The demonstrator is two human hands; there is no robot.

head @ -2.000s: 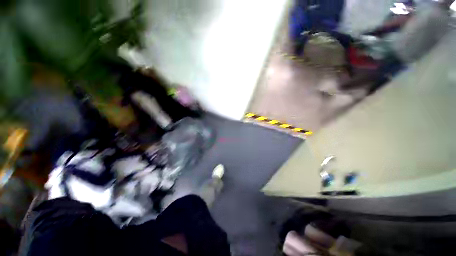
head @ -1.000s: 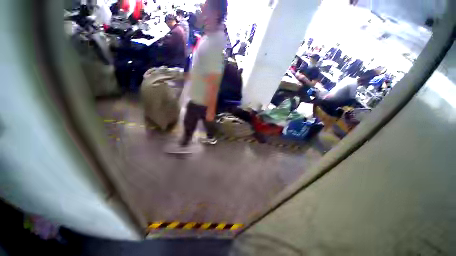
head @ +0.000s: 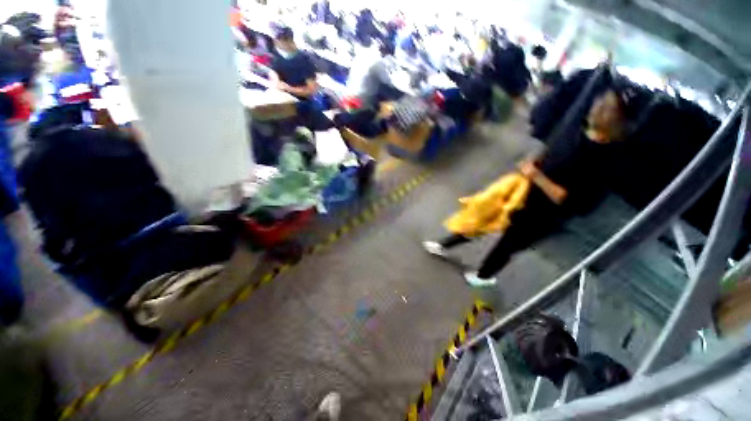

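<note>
Neither of my hands is in the picture. Nearest in front of me is the grey floor (head: 338, 329) of a large sewing hall, with a small pale shape, perhaps my shoe tip (head: 329, 404), at the bottom edge. A person in black (head: 576, 164) walks at the right with a yellow cloth (head: 492, 205) held in front. Yellow-black tape (head: 239, 298) runs diagonally along the floor, and a shorter strip (head: 445, 362) lies at the lower middle.
A white pillar (head: 181, 90) stands at the left. Dark sacks or bundles (head: 99, 189), a red container (head: 280, 226) with green cloth (head: 288, 187) and a blue bag (head: 339, 189) are around it. A metal railing or frame (head: 593, 255) bends across the lower right. Seated people fill the back.
The view has passed the doorway and turned right. The pillar now stands further left, and the person with the yellow cloth has come into view. The walker in a pale shirt is gone.
</note>
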